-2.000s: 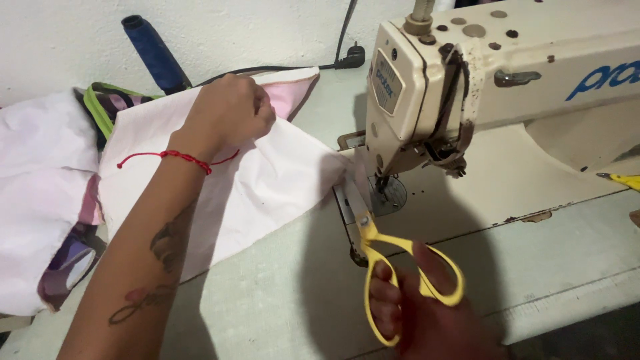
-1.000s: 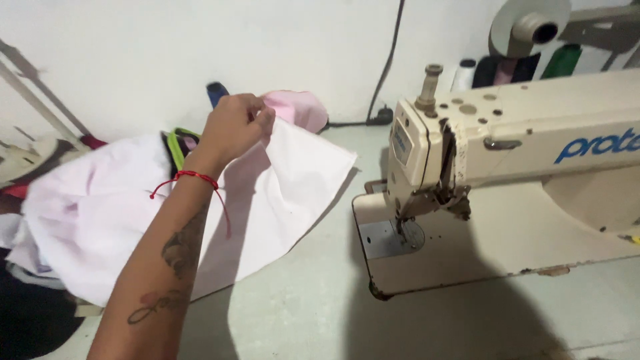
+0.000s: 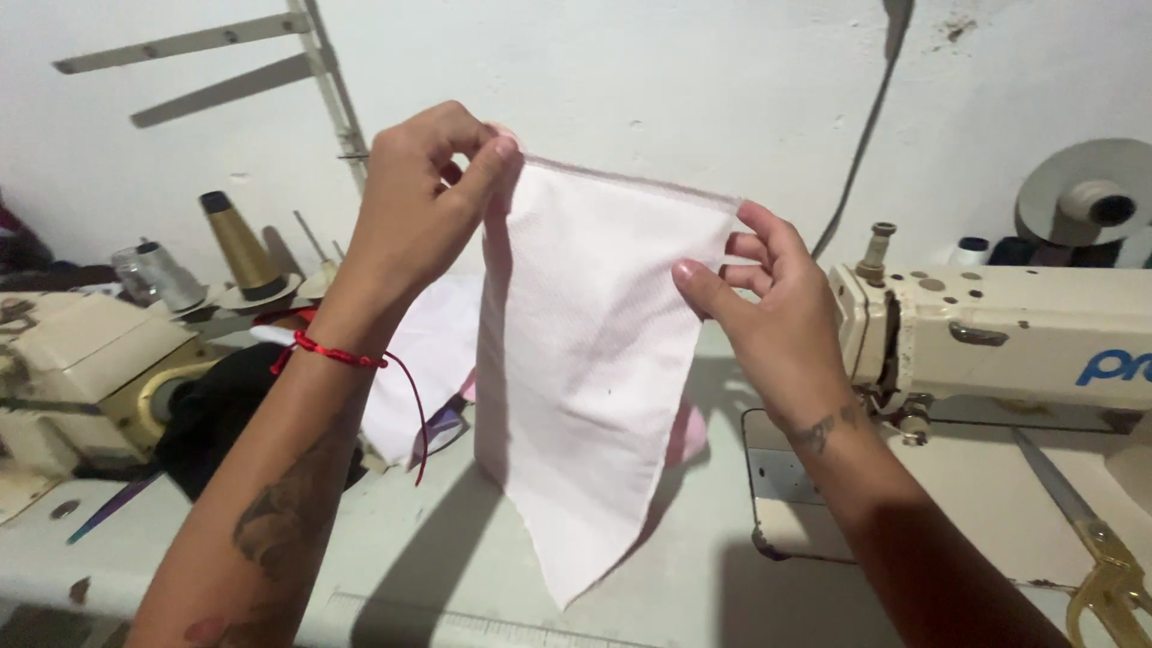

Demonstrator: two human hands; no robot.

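Note:
A white fabric piece [image 3: 594, 360] hangs in front of me, its top edge stretched between both hands and its lower end tapering to a point near the table. My left hand [image 3: 427, 189] pinches the upper left corner, where a bit of pink cloth shows. At the upper right corner, my right hand [image 3: 769, 279] holds the edge between fingers and thumb. Pink fabric [image 3: 688, 434] peeks out behind the lower right side. Yellow-handled scissors [image 3: 1093, 535] lie on the bed of the sewing machine [image 3: 1017, 328] at the right.
Another machine [image 3: 90, 378] stands at the left, with dark cloth [image 3: 220, 414] beside it. White cloth [image 3: 418, 369] lies behind my left forearm. Thread cones, one gold [image 3: 241, 247], stand near the wall. A pointed tool [image 3: 112, 508] rests on the table [image 3: 432, 576] at the left.
The scissors, earlier in my right hand, now lie on the machine bed. The white fabric has been raised off the table, and my right hand now holds its other corner. The view has tilted up.

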